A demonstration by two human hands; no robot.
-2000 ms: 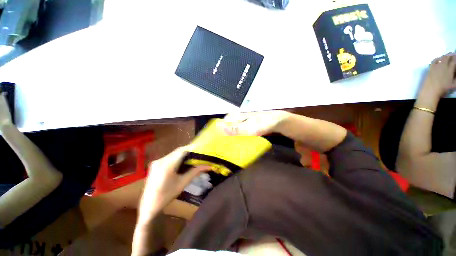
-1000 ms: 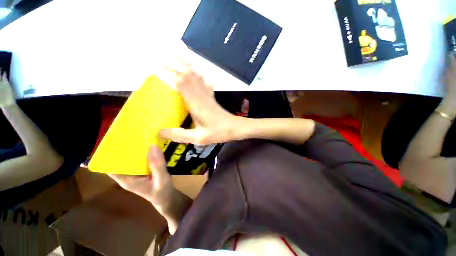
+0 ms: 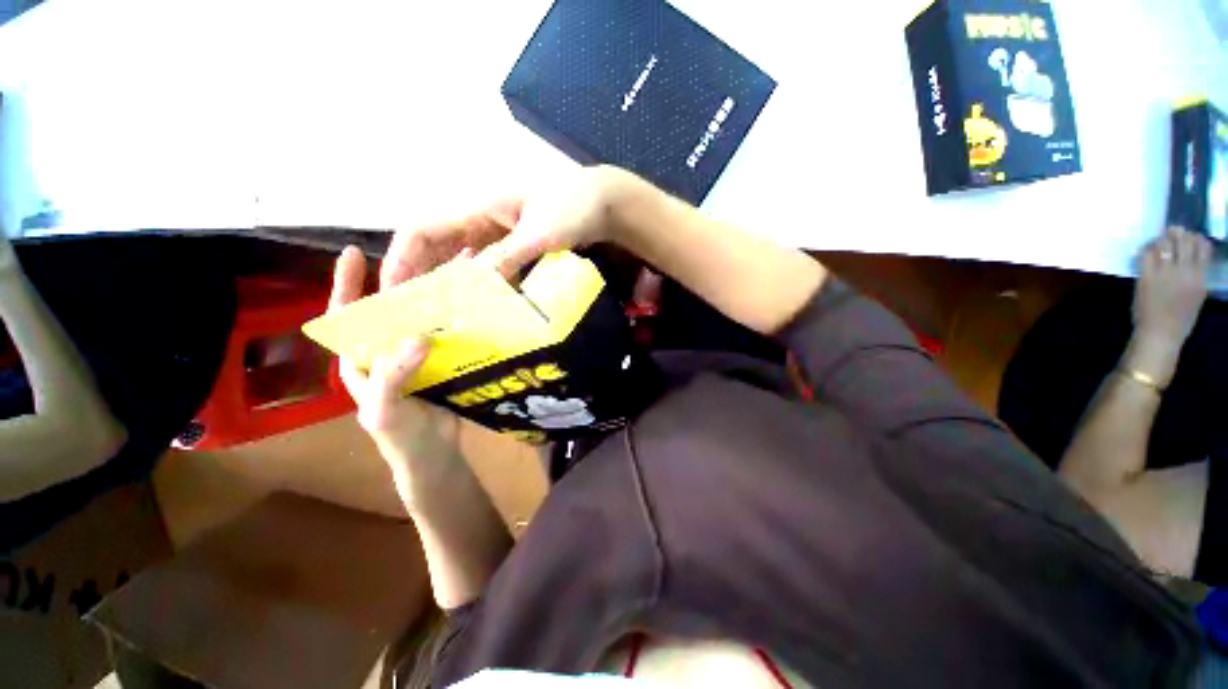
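Note:
An outer box [image 3: 519,384], black with yellow "MUSIC" lettering and an earbuds picture, is held tilted over my lap. Its yellow end is open, with a large yellow flap [image 3: 418,316] out to the left. My left hand [image 3: 391,390] grips the box at its lower left, thumb on the yellow flap. My right hand [image 3: 559,215] is at the top of the open end, its fingertips on the yellow flaps. Some fingers behind the flap overlap, and I cannot see inside the box.
A plain black inner box [image 3: 640,88] lies on the white table [image 3: 835,135] ahead. A closed "MUSIC" box [image 3: 1010,101] is at the right. A neighbour's hand [image 3: 1169,276] is beside another box [image 3: 1199,168]. A red stool [image 3: 269,364] and brown carton [image 3: 269,592] are below.
The box has turned from showing its broad yellow flap to showing its open end and printed front. My right hand has moved up to the opening. The view has shifted slightly.

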